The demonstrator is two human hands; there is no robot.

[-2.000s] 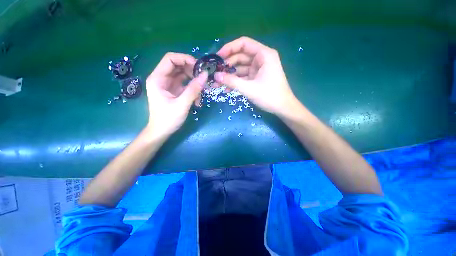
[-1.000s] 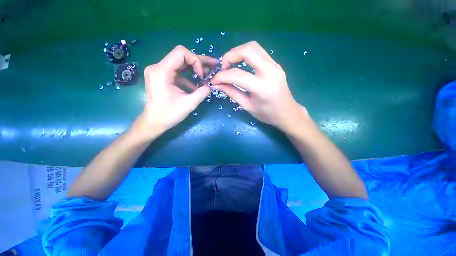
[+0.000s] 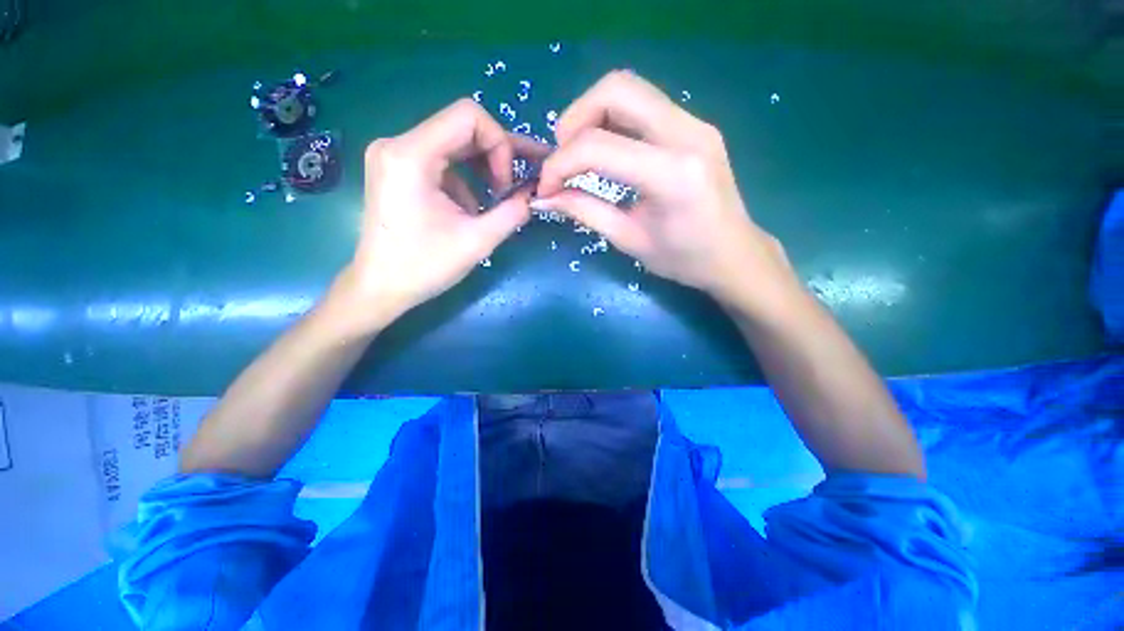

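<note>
A dark round unit [image 3: 523, 185] is held nearly edge-on between my two hands, mostly hidden by the fingers. My left hand [image 3: 431, 210] grips it from the left with thumb and fingers. My right hand [image 3: 659, 191] has its fingertips closed at the unit's right edge; whether they hold a clip is too small to tell. Tiny white-silver clips [image 3: 600, 186] lie loose on the green surface under and around my hands. Two dark units, an upper one [image 3: 287, 111] and a lower one [image 3: 311, 164], lie close together to the left, with bright spots at their edges.
The glossy green surface [image 3: 185, 265] curves across the view. A white carton with dark printed characters [image 3: 74, 493] is at the lower left. A pale bracket-like piece [image 3: 11, 142] is at the left edge. Blue fabric [image 3: 1109, 265] shows at the right edge.
The held unit has turned from face-up to nearly edge-on, and my right fingertips have closed in at its edge. The view has shifted, so the set-aside units appear higher.
</note>
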